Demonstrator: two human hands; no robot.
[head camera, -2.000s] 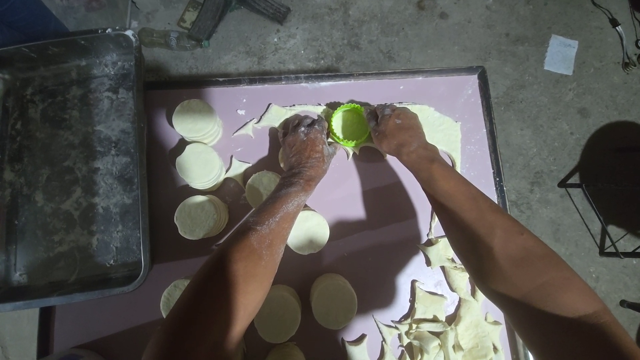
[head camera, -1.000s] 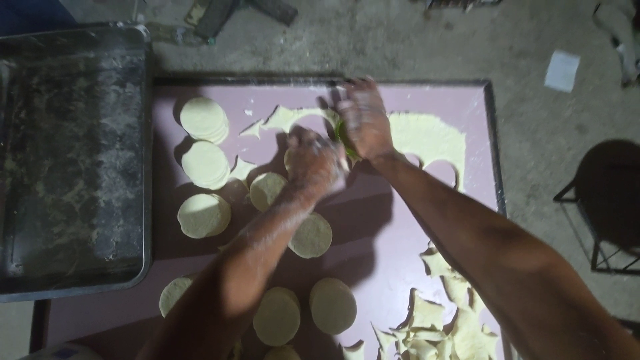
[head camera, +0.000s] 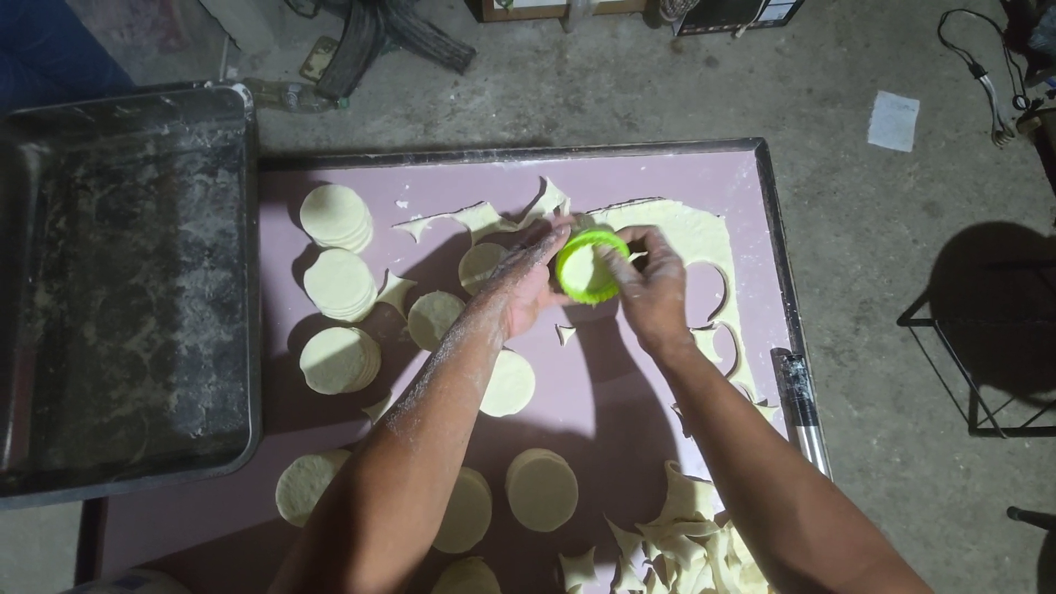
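Observation:
A bright green round cutter (head camera: 592, 266) with a dough round inside is gripped at its right rim by my right hand (head camera: 656, 289). My left hand (head camera: 532, 280), dusted with flour, is just left of the cutter, palm turned toward it; whether it touches the rim is unclear. Right of the cutter lies the rolled dough sheet (head camera: 689, 231) with round holes along its lower edge. Thin dough scraps (head camera: 478, 219) trail off to the left. Loose dough rounds (head camera: 435, 320) lie near my left forearm, and stacked rounds (head camera: 338, 285) stand in a column at the left.
A large floured metal pan (head camera: 132, 289) overlaps the table's left side. A heap of dough scraps (head camera: 693, 544) lies at the lower right. A tool with a metal handle (head camera: 811, 445) rests on the right table edge (head camera: 780, 264). A dark stool (head camera: 998, 305) stands to the right.
The cutter, low between both hands a second ago, now shows tilted in my right hand. My left hand has turned its palm toward it. Scraps at the sheet's left end have shifted.

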